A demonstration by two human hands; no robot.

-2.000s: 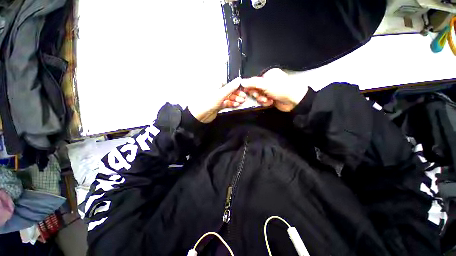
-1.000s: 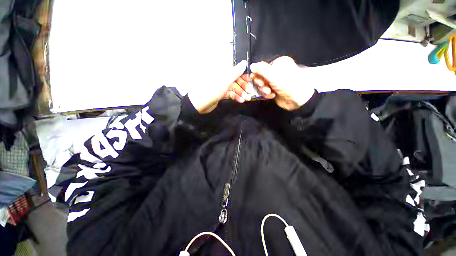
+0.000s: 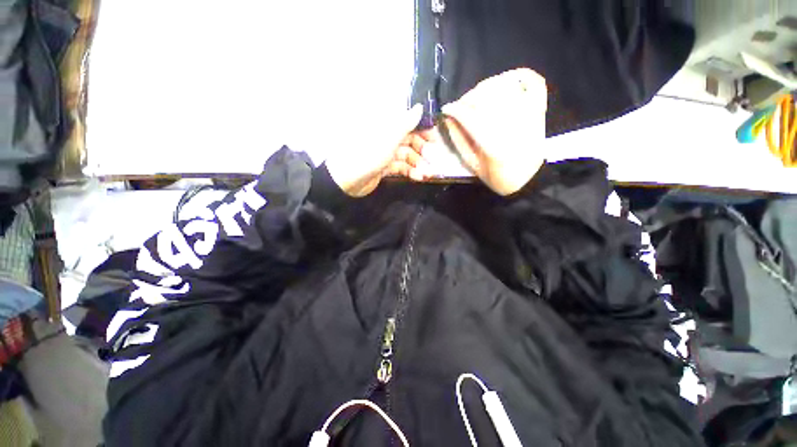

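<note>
The black garment panel [image 3: 559, 61] lies on the white table, with a narrow dark edge strip [image 3: 426, 61] and pale loose threads along its left side. My left hand [image 3: 380, 157] pinches the near end of the strip between thumb and fingers. My right hand [image 3: 498, 127] is beside it, turned with the back of the hand up, its fingertips at the same end of the cloth. Both hands are overexposed, so the fine hold of the right fingers is hard to see.
The white table [image 3: 245, 87] has its front edge just below my hands. Orange scissor handles [image 3: 779, 131] and a teal tool [image 3: 751, 127] lie at the far right. Grey garments [image 3: 31, 96] hang at the left, and dark grey cloth [image 3: 751, 271] hangs at the right below the edge.
My right hand has turned over, showing its back, and has risen a little. Both hands stay together at the strip end. The view has shifted slightly.
</note>
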